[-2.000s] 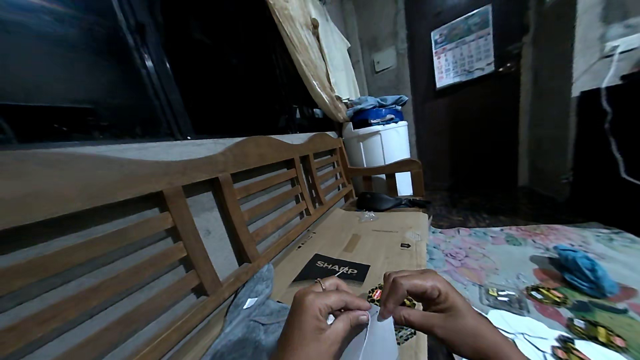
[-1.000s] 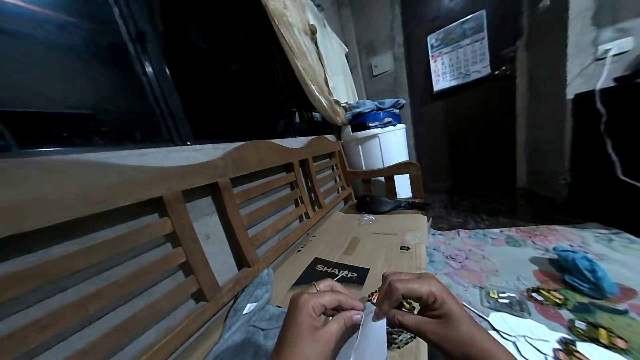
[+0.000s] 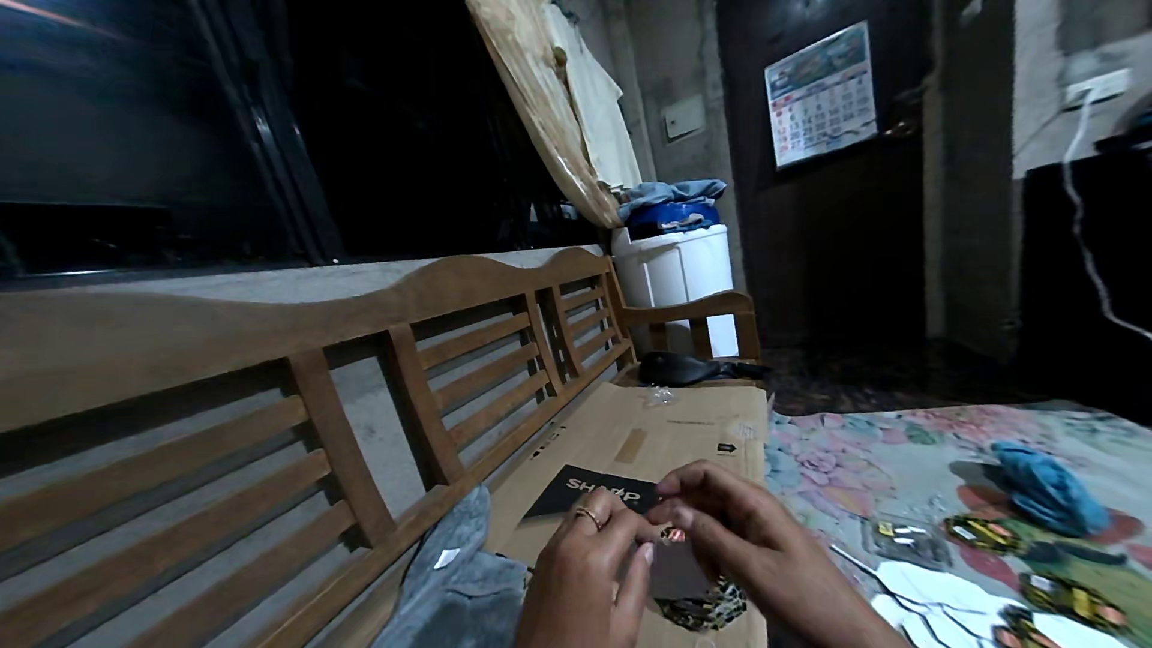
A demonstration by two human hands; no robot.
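My left hand (image 3: 589, 567), with a ring on one finger, is at the lower middle with its fingertips pinched together. My right hand (image 3: 751, 540) meets it from the right, its thumb and index finger also closed. Between them they hold a small flat card or piece of paper (image 3: 679, 571), greyish in this light, with a small orange-and-black patterned bit at its top edge. Just below the card lies a black-and-tan patterned beaded piece (image 3: 711, 607), partly hidden. Beneath the hands is a flattened cardboard box (image 3: 693, 432) with a dark printed panel.
A wooden bench (image 3: 351, 310) with a slatted back runs along the left, grey cloth (image 3: 450, 594) on its seat. On the floral cloth (image 3: 864, 450) at right lie a blue cloth (image 3: 1048, 486), a clear plastic case (image 3: 904, 540), several patterned pieces (image 3: 1071, 601) and white paper with dark cords.
The card between my hands showed white before and now looks greyish, as if turned. My right hand's fingers have risen to the card's top edge, close against the left fingertips.
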